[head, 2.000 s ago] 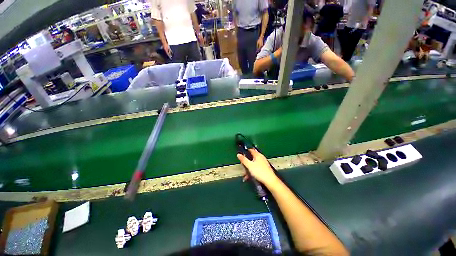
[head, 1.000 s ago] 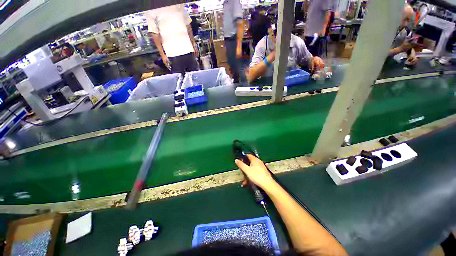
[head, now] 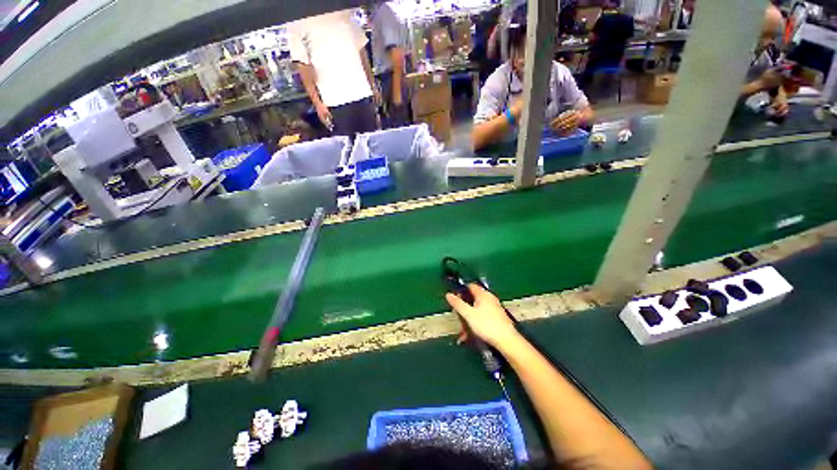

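My right hand (head: 485,317) is closed around the black electric screwdriver (head: 493,361), near the belt's front edge. The screwdriver's thin bit points down toward the right rim of the blue screw tray (head: 450,411). Its black cord loops at the rear end and runs back along my forearm. The tray is full of tiny silver-grey screws, and a dark shape hides its lower part. Three small white plastic inserts (head: 265,425) lie in a group on the bench left of the tray. My left hand is not in view.
A cardboard tray (head: 126,425) and white card (head: 165,410) lie at left. A long clear tube (head: 295,286) crosses the belt edge. A slanted metal post (head: 663,174) stands right, beside a white power strip housing (head: 780,288) with black pieces. People are across the belt.
The view has shifted slightly, moving the bench things right in the picture. My right hand keeps the same grip on the screwdriver. The person across has brought both hands together.
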